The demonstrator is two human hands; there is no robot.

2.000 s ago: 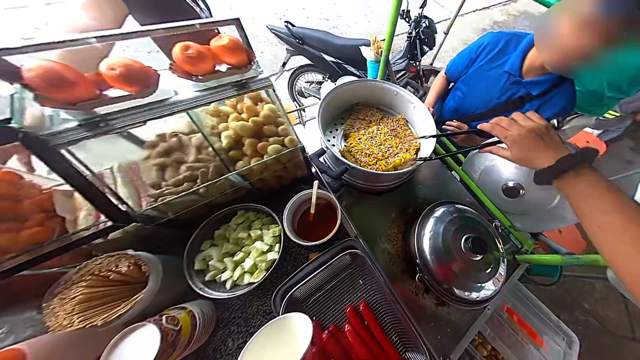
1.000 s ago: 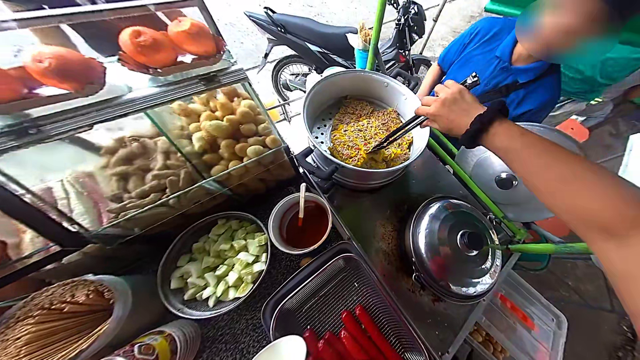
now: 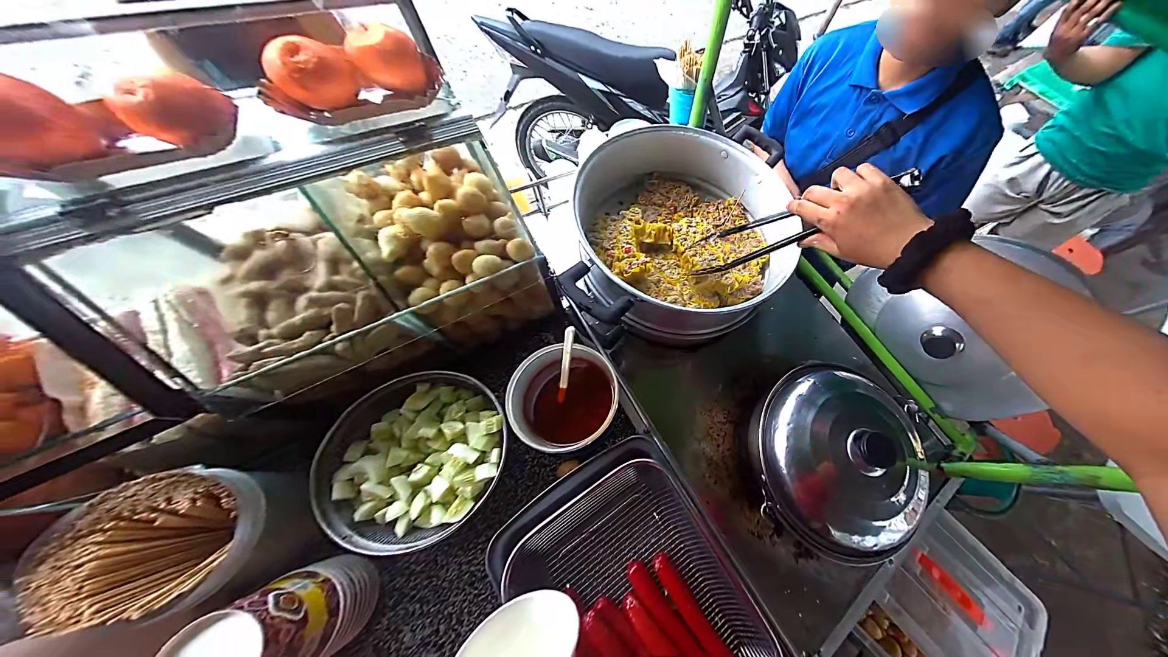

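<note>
My right hand (image 3: 858, 214), with a black band at the wrist, holds black metal tongs (image 3: 762, 245) above the large aluminium steamer pot (image 3: 602, 265). The tongs' two arms are spread, their tips at the yellow dumplings (image 3: 684, 246) packed inside. Several dumplings lie close together with a gap near the middle left. My left hand does not show. Nearer to me are a bowl of red-brown sauce (image 3: 573, 406) with a white-handled utensil, a metal bowl of chopped cucumber (image 3: 424, 456), and a black wire-lined tray (image 3: 584, 520) with red hotdogs (image 3: 671, 607).
A lidded metal pot (image 3: 844, 461) stands right of the tray, beside green poles (image 3: 881, 351). The glass display case (image 3: 301, 192) fills the left. Skewers (image 3: 137, 557) and paper cups (image 3: 301, 607) stand at lower left. A person in blue (image 3: 885, 119) stands behind the steamer; a motorcycle (image 3: 584, 68) is beyond.
The tongs were spread over the dumplings, then nearly closed among them; now their arms are apart again. A gap shows among the dumplings. Another person in green has come into view at right.
</note>
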